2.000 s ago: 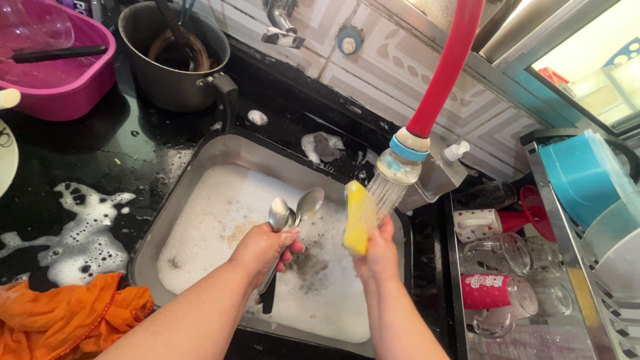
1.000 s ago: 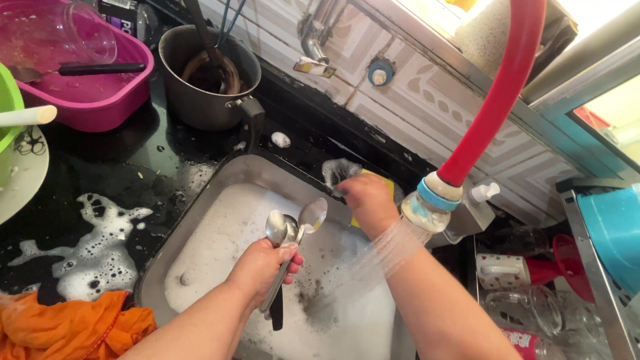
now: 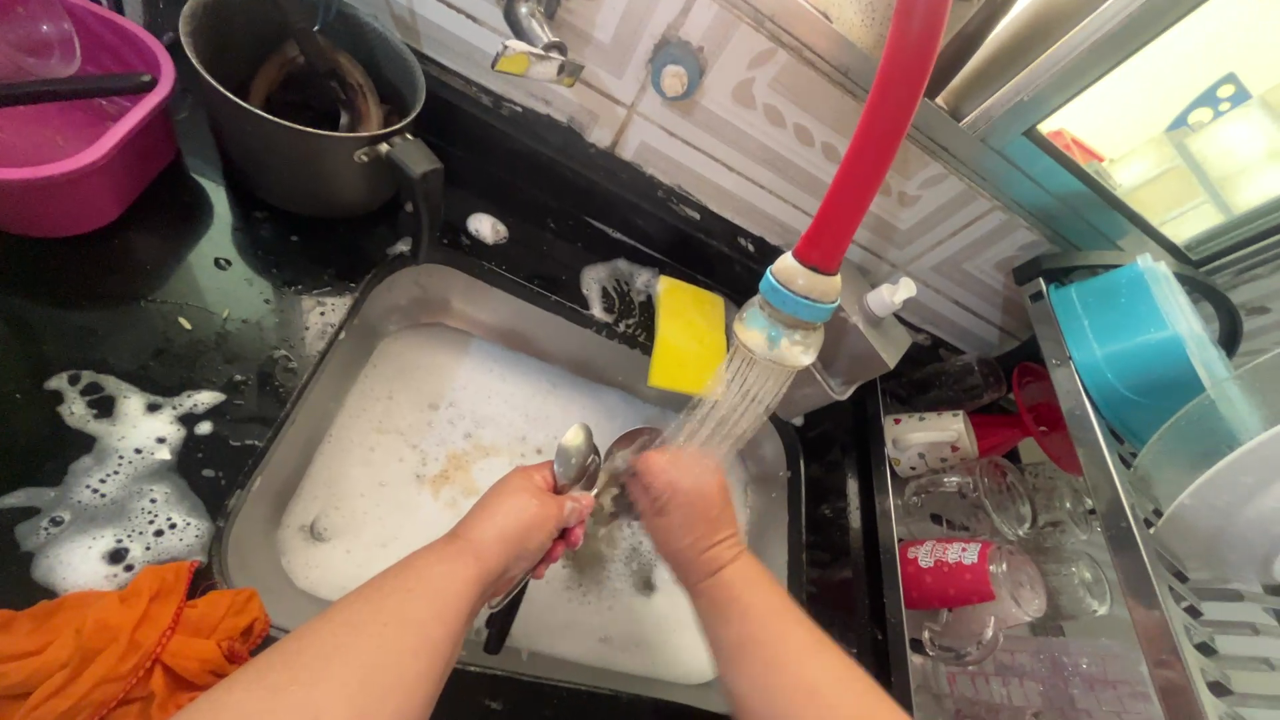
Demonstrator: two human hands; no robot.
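Note:
My left hand (image 3: 525, 525) grips several metal spoons (image 3: 575, 458) over the sink, their bowls pointing up; a black handle sticks out below the fist. Close to its right, my right hand (image 3: 685, 500) is blurred and overlaps one spoon bowl; its fingers cannot be made out. Water streams from the faucet head (image 3: 782, 335) on a red hose (image 3: 880, 130) onto that hand. A yellow sponge (image 3: 688, 335) rests on the sink's back edge. Suds fill much of the metal sink (image 3: 400, 300).
A dark pot (image 3: 300, 160) and a pink basin (image 3: 130, 150) stand at the back left. An orange cloth (image 3: 120, 640) lies at the front left beside foam. On the right, a dish rack (image 3: 1110, 480) holds plates and a blue container (image 3: 1135, 340), with glass mugs (image 3: 965, 500) beside it.
Two seconds ago my right hand held the yellow sponge; it now lies at the sink's back edge. My right hand has come back from there to the spoons, under the water.

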